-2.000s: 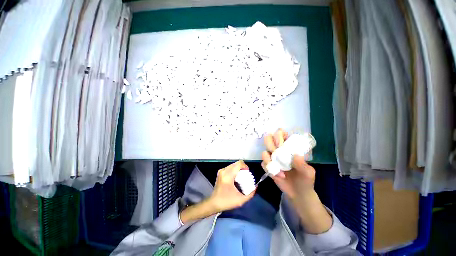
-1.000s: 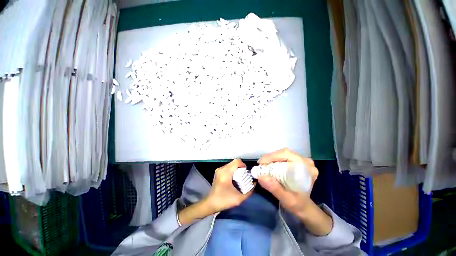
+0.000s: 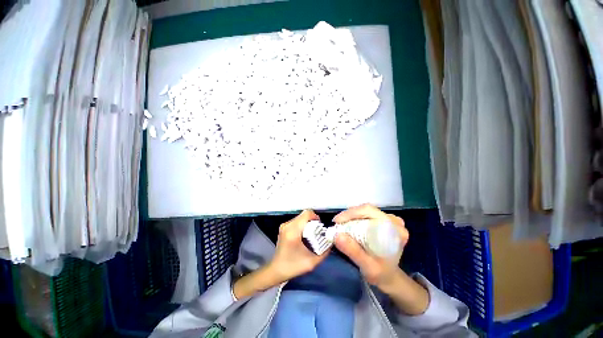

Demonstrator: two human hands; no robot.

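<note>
My left hand (image 3: 295, 249) is closed around a bundle of slim white parts (image 3: 317, 237), with its ridged end facing up and right. My right hand (image 3: 375, 254) holds a small whitish bottle (image 3: 378, 237) on its side, with its spout end at the bundle. The thin tip cannot be made out. Both hands are close together just below the board's front edge, above the lap. A wide heap of small white pieces (image 3: 264, 112) with dark specks between them lies on the white board (image 3: 173, 191).
Tall stacks of white-grey sheets stand left (image 3: 66, 145) and right (image 3: 489, 119) of the board, on the green mat (image 3: 415, 132). Blue crates (image 3: 486, 264) and a green crate (image 3: 69, 290) are below the bench edge. A crumpled white lump (image 3: 330, 43) is at the heap's upper right.
My right hand has turned the bottle and brought it left against the bundle's end. My left hand keeps its hold. The view has shifted slightly.
</note>
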